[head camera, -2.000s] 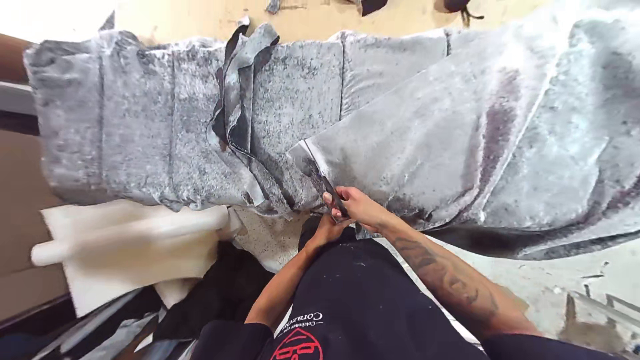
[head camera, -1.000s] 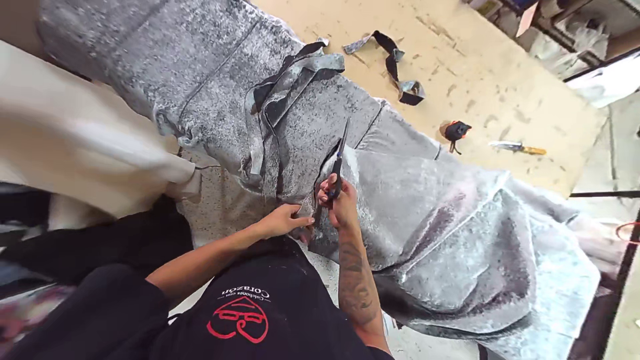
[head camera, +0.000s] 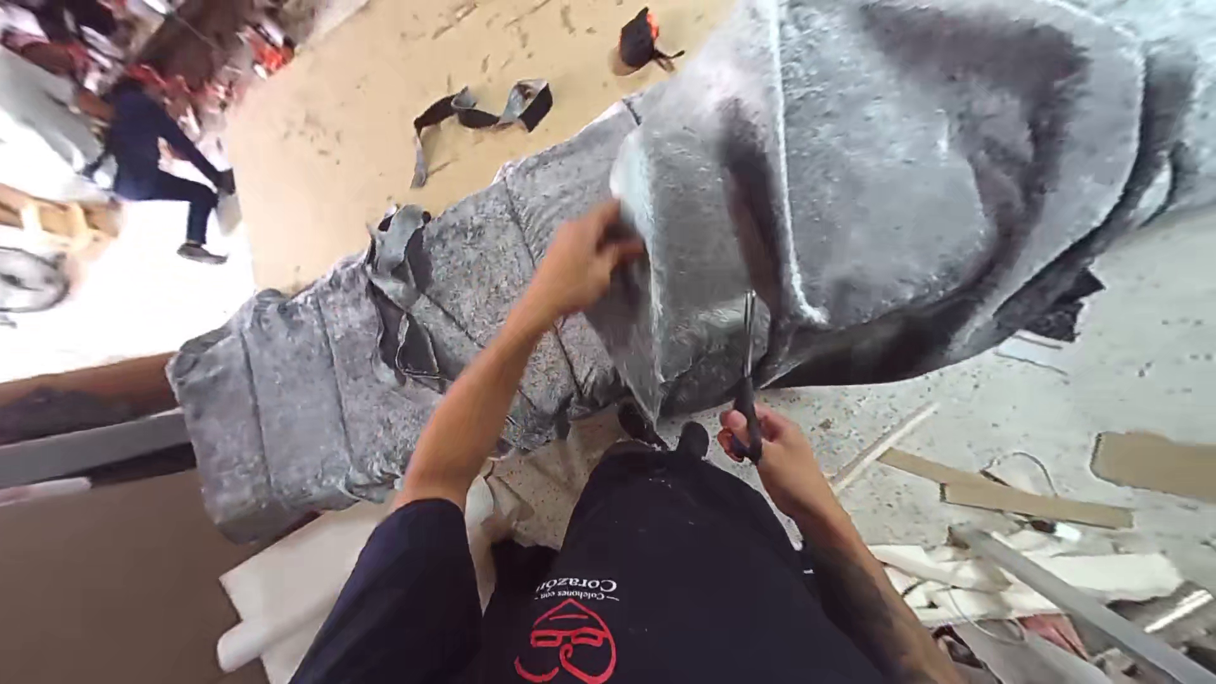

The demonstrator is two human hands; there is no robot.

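Observation:
Grey velvety fabric lies in large folds over the table, with a quilted or seamed grey piece beneath and to the left. My left hand pinches the raised edge of the upper fabric near its left fold. In my right hand is a pair of dark-handled scissors, blades pointing away from me and looking closed, in front of the fabric's near edge. Cut fabric strips lie bunched on the seamed piece.
Another strip and a small black and orange object rest on the wooden tabletop. A person is at the far left. Cardboard pieces and a metal bar lie low on the right. White rolled material is at lower left.
My left hand has moved away from beside my right hand, up onto the fabric's edge. The scissors, earlier over the fabric, are now at its near side. The view has turned.

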